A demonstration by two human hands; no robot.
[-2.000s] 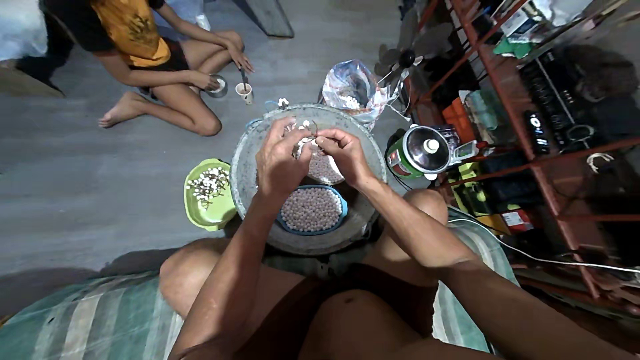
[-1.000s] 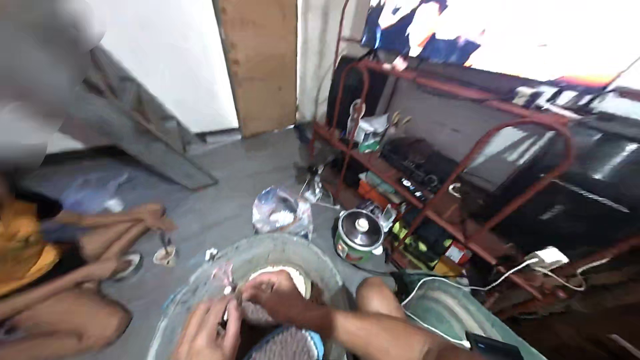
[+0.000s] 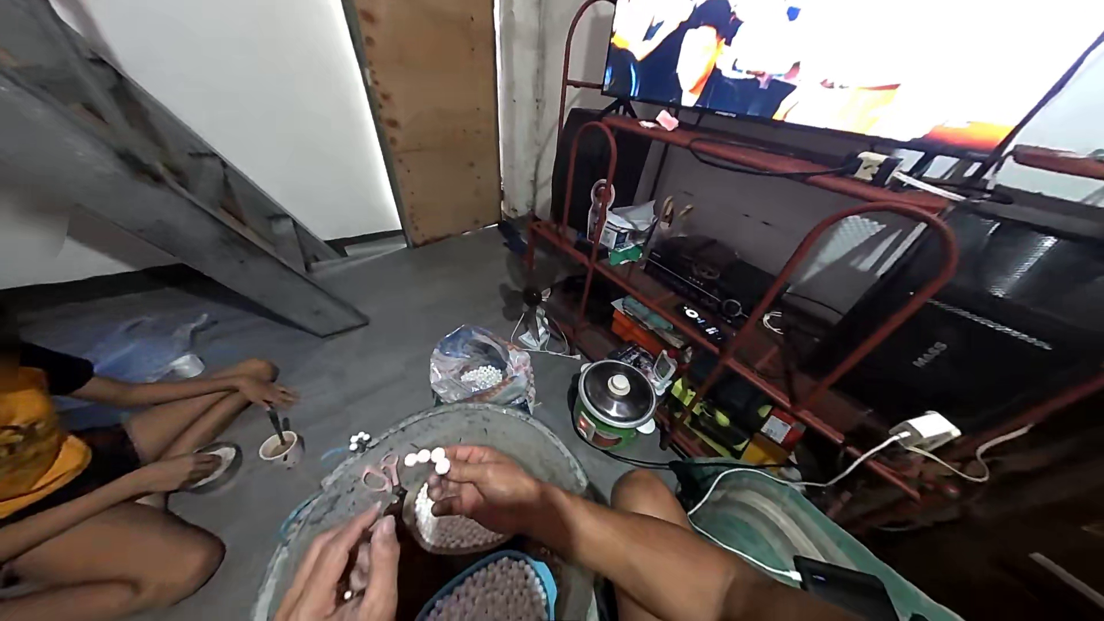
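My right hand point(image 3: 483, 490) pinches a short strand of several white beads point(image 3: 427, 459) above a round grey tub point(image 3: 492, 416). Lower left, my left hand point(image 3: 345, 565) has its thumb and fingertips close together, with a small white bead at the palm; its full grip is hard to make out. Below my right hand is a bowl of white beads point(image 3: 453, 528). Nearer me, a blue-rimmed container point(image 3: 545, 580) holds many pale beads. Pink-handled scissors point(image 3: 379, 474) lie on the tub's left part. A small bead cluster point(image 3: 359, 442) shows just past its rim.
A plastic bag with white beads point(image 3: 481, 377) stands beyond the tub. To its right are a lidded rice cooker point(image 3: 617, 392) and a red metal rack point(image 3: 707, 341). At left, a person point(image 3: 112, 466) sits on the floor by a cup point(image 3: 281, 448). A white cable runs at right.
The view has swung up toward the television and door. My hands, close together earlier, are now farther apart, with the white strand showing at my right fingertips.
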